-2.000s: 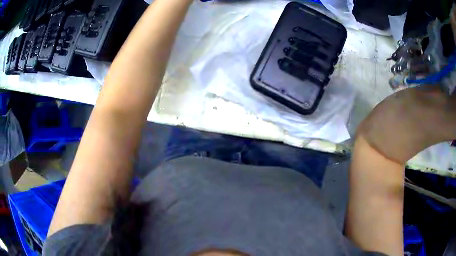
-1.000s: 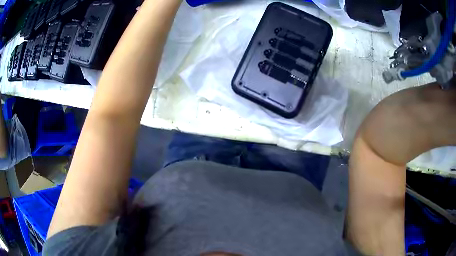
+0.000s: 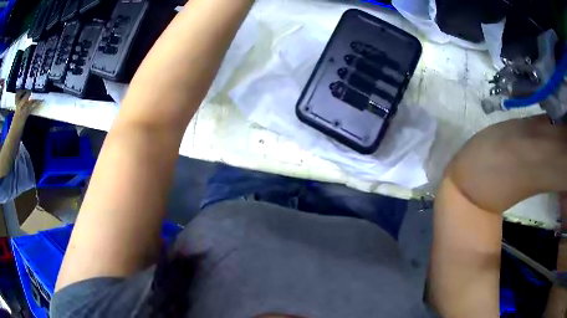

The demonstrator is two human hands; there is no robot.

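A black plastic housing (image 3: pixel 323 115) lies tilted on crumpled white protective wrap (image 3: pixel 410 146) on the bench in front of me, its face with several parallel recesses up. My left forearm reaches up past the top edge of the picture, so my left hand is out of view. My right arm bends at the right, and my right hand is cut off by the right edge. A silvery metal tool head (image 3: pixel 517 77) with a blue hose (image 3: pixel 547 93) hangs at the upper right, above my right forearm. Whether my right hand touches it cannot be seen.
Rows of black housings (image 3: pixel 84 62) stand at the upper left of the white bench (image 3: pixel 230 152). Another person's hand (image 3: pixel 25 104) is at the bench's left edge. More dark housings (image 3: pixel 460 18) lie on wrap at the top right. A blue crate (image 3: pixel 46 254) stands below left.
The other person's hand has appeared at the left bench edge. My left forearm has shifted slightly at the top. The housing shows slightly lower and farther right than a second ago, along with the view.
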